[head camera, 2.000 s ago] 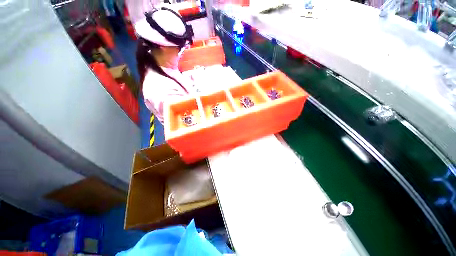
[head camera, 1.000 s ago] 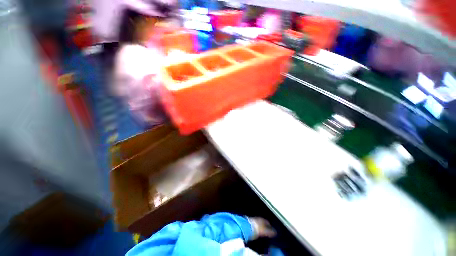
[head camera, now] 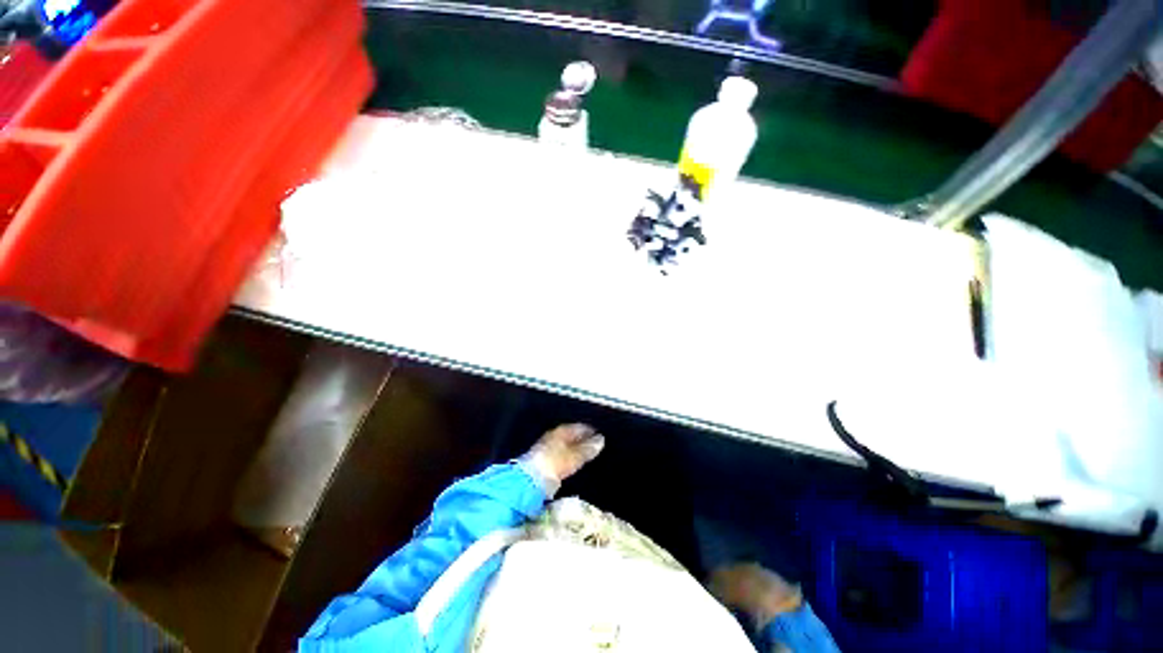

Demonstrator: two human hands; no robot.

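Observation:
My left hand [head camera: 568,453] is below the bench edge, in front of my body. It is small and blurred, with nothing visible in it. My right hand [head camera: 755,589] is lower and further right, dim and blurred; its fingers are unclear. A stack of orange-red compartment trays [head camera: 211,191] stands at the bench's left end, cut off by the picture's edge. A cluster of small dark and silver parts [head camera: 667,230] lies on the white bench [head camera: 510,281], touching neither hand.
A white bottle with a yellow band [head camera: 718,134] and a small jar [head camera: 563,121] stand at the bench's back edge. An open carton [head camera: 191,447] is below left. A blue plastic thing [head camera: 944,574] is below right. White material [head camera: 1071,370] and a black cable [head camera: 874,453] lie at right.
The view has swung right along the bench, so the trays and carton now sit further left. Both my hands now show; the coworker is mostly out of view.

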